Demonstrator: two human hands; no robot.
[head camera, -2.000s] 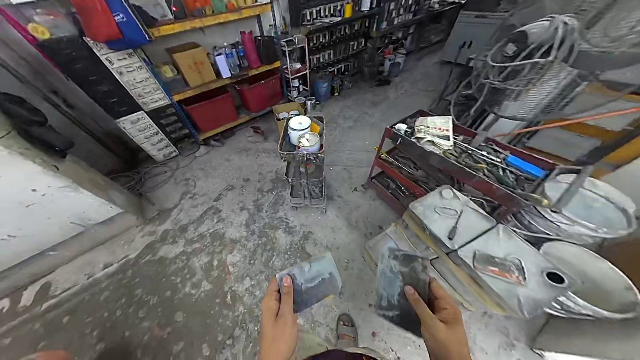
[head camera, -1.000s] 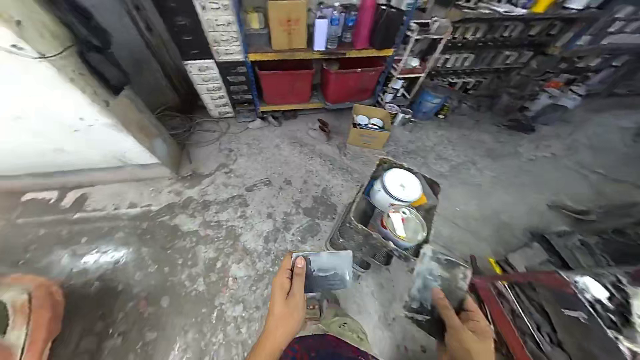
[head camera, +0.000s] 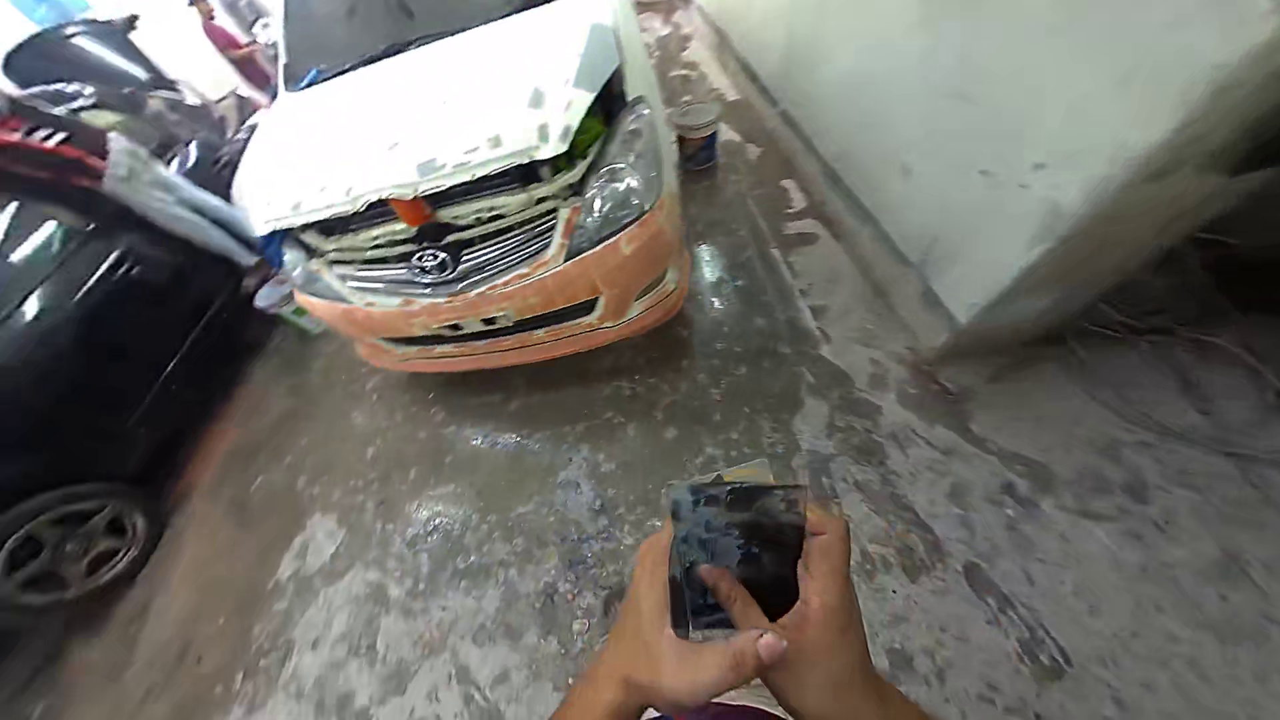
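My left hand (head camera: 665, 625) and my right hand (head camera: 825, 625) are together at the lower middle, gripping thin flat sheets held one over the other. The top one is a dark rectangular sheet (head camera: 755, 540) with smeared grey marks. A paler sheet (head camera: 745, 471) shows past its upper edge. Which hand bears which sheet cannot be told, as they overlap. My right thumb lies on the dark face, and my left thumb crosses beside it. Ahead stands a white car (head camera: 430, 130) with an orange-coated front bumper (head camera: 520, 325), a chrome grille and a hood slightly raised.
A black car (head camera: 110, 330) stands at the left. A bucket (head camera: 697, 135) sits beside the white car, near the white wall (head camera: 960, 130) on the right. The concrete floor (head camera: 450, 560) is stained and wet in places. A person (head camera: 235, 45) is at the far upper left.
My hands have come together, and the sheets held apart earlier now overlap. The view has swung far left, from the shelves and cart to the cars.
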